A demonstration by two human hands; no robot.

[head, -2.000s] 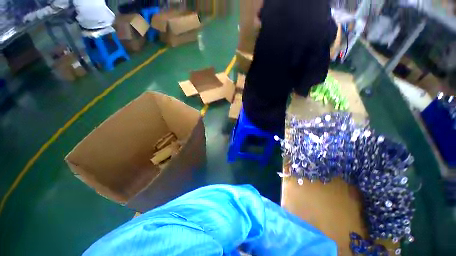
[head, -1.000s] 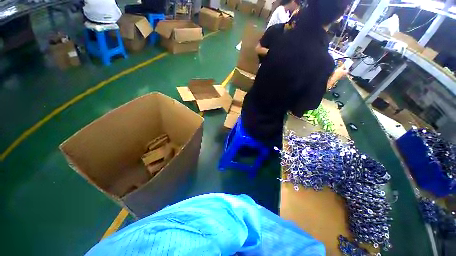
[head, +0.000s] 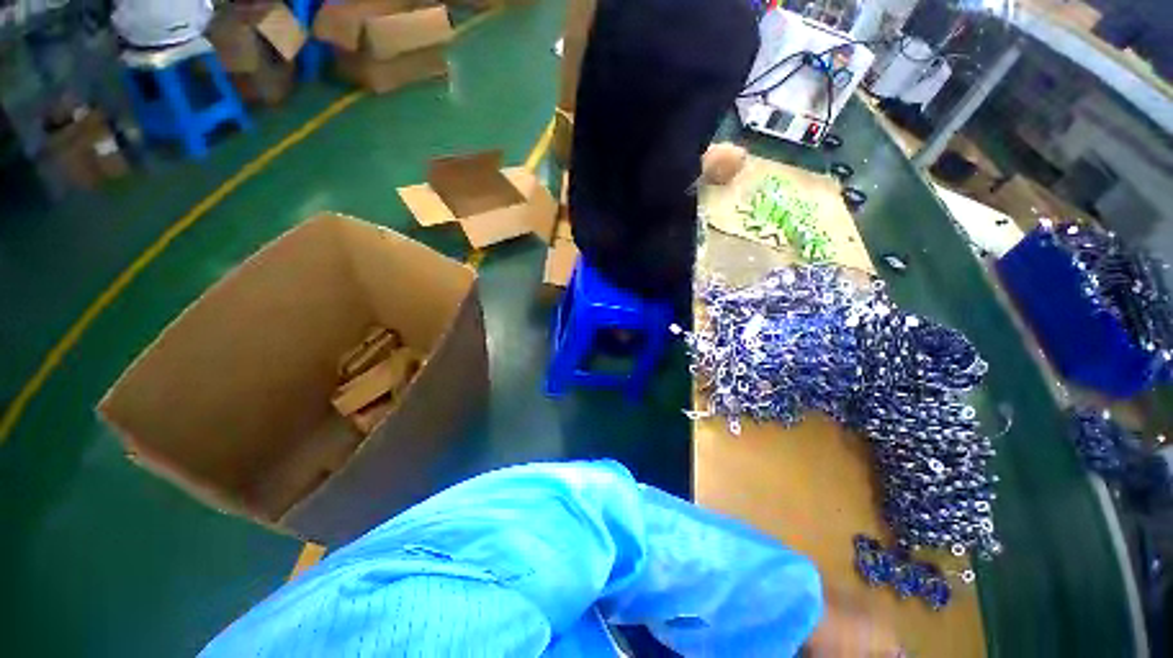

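Note:
A large pile of wired boards (head: 823, 354), blue, white and grey, covers the far part of the tan-brown bench board (head: 785, 501) and runs down its right side. A short board strip (head: 900, 572) of several blue rings lies apart, just below the pile. My left sleeve, bright blue, crosses the bottom of the view. My left hand (head: 855, 632) shows at its end, blurred and cut off by the lower edge, below the board strip; whether it holds anything is hidden. My right hand is out of view.
A large open carton (head: 425, 437) stands left on the green floor, a flattened one (head: 482, 199) beyond it. A person in black (head: 650, 142) is near a blue stool (head: 605, 334). Green parts (head: 785, 219) lie past the pile. The green conveyor (head: 1029, 514) carries round black units (head: 894, 262). A blue bin (head: 1074, 315) stands right.
The view has shifted, so the cartons and bench sit further left and higher. My left hand now shows at the bottom edge. The person in black appears more upright, head out of view.

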